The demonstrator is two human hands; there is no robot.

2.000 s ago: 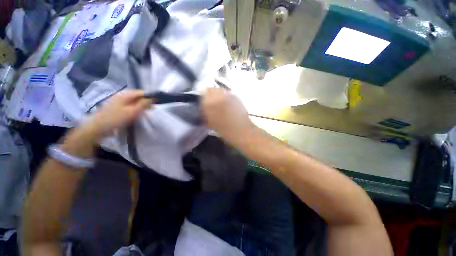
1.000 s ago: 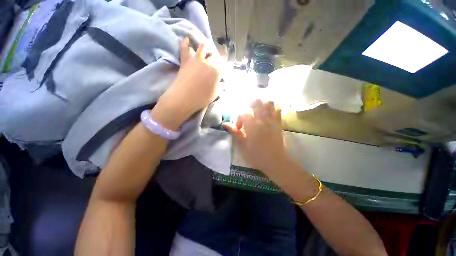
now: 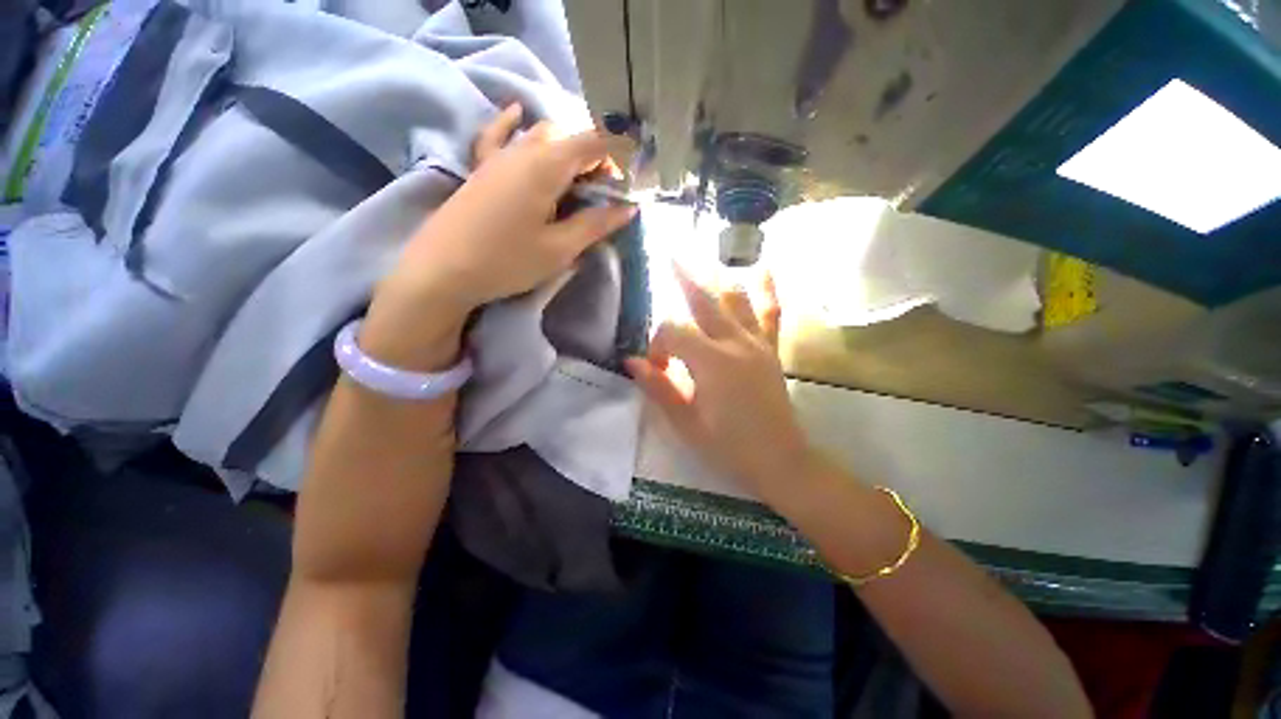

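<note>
The light grey garment with dark grey strips lies bunched left of the needle. A narrow dark strip runs along its right edge, just below the needle area. My left hand pinches the garment's edge between thumb and fingers beside the presser foot, which is lost in lamp glare. My right hand is right of the strip, fingers spread, with thumb and a finger at the strip's lower end. A dark grey piece hangs over the table's front edge.
The machine head with a green panel and bright screen is above right. A pale piece lies under the arm beside a yellow sticker. A black phone is at the right table edge.
My left hand has turned and moved its fingertips to the edge near the needle. The dark strip now shows straight between my hands. My right hand has stayed nearly in place.
</note>
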